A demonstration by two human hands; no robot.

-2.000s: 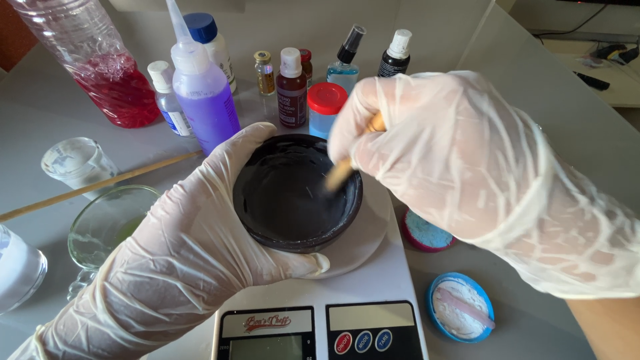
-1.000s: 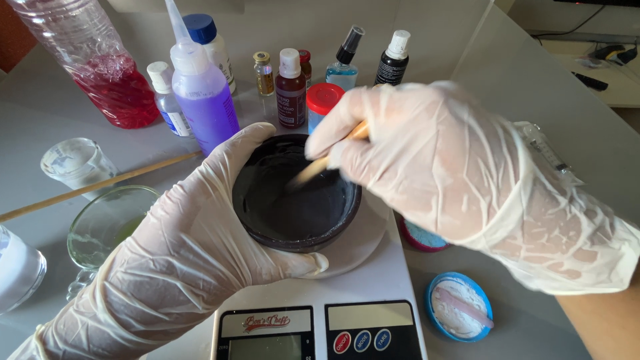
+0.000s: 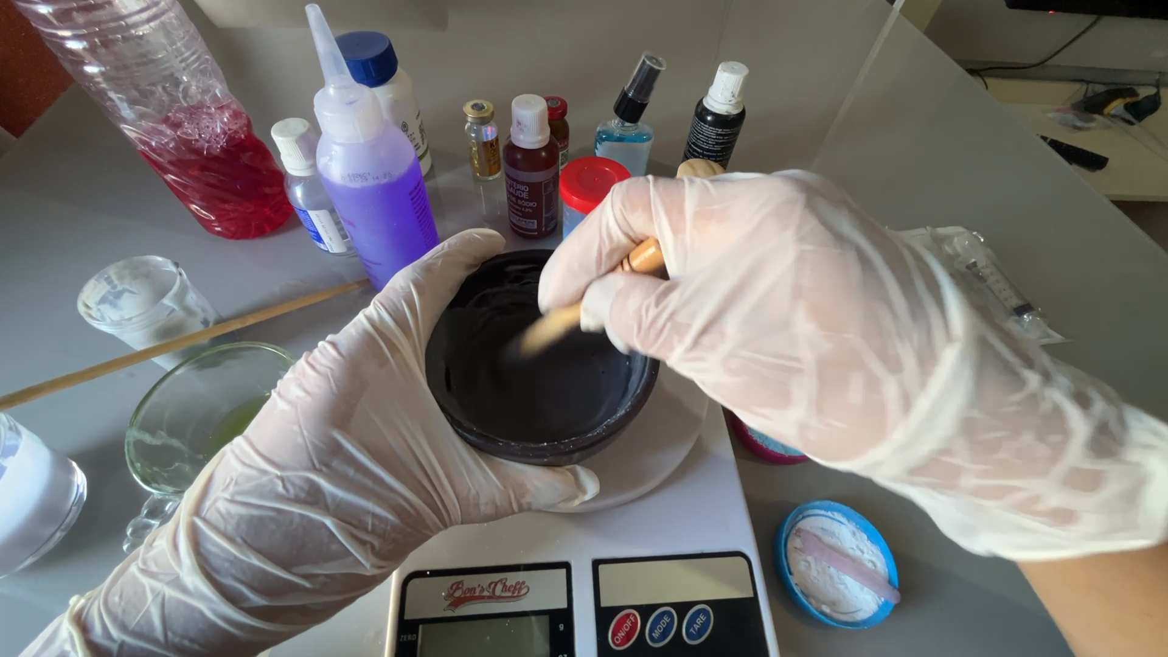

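Note:
My left hand point(image 3: 392, 392), in a translucent white glove, is closed around the left side and near rim of a black bowl point(image 3: 543, 447). Beneath the bowl is the round plate of a white kitchen scale point(image 3: 675, 529). A dark paste or liquid point(image 3: 547, 401) coats the inside of the bowl. My right hand point(image 3: 748, 292), gloved the same way, grips a wooden stick or handle point(image 3: 557, 324); its lower end is blurred and reaches into the bowl. A rounded wooden end point(image 3: 701, 169) shows above that hand. The tool's working tip cannot be made out.
Behind the bowl stand a purple-liquid bottle point(image 3: 374, 201), a red-capped jar point(image 3: 593, 182) and several small bottles. A plastic bottle of red liquid point(image 3: 210, 164) is at back left. Glass cups and a long wooden stick point(image 3: 182, 342) lie left; a blue dish of white powder point(image 3: 835, 566) and a packaged syringe point(image 3: 995, 283) are right.
My right hand has shifted about over the bowl, and the stick's lower end has moved from the bowl's right side toward its middle. My left hand has kept its hold on the bowl.

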